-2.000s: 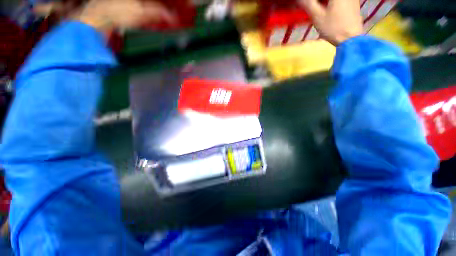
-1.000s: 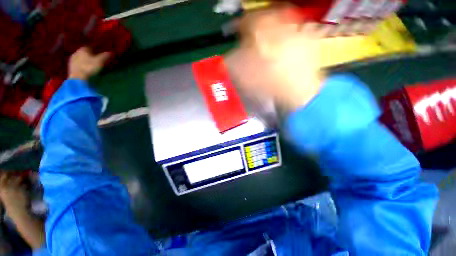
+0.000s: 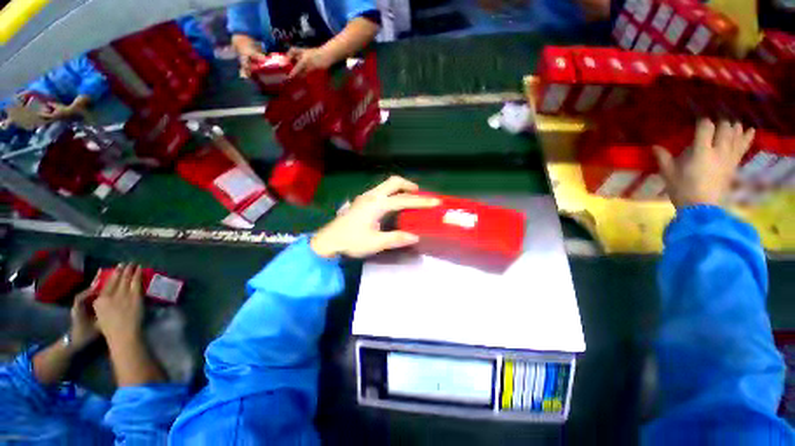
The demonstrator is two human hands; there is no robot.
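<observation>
A red product box lies over the rear part of the silver plate of the weighing scale. My left hand grips its left end, fingers on top and thumb at the near side. The scale display is lit pale, with coloured keys to its right. My right hand is at the stacked boxes on the yellow board, fingers spread over the front row. Whether it holds a box cannot be told.
Loose red boxes lie on the green belt at left. A co-worker's hands hold a box at lower left. Another person across the belt handles a red box. A metal rail runs behind the scale.
The earlier slanted box is no longer seen so on the plate; a box now lies there in my left hand, which came from the left. My right hand has moved right, onto the stacked boxes.
</observation>
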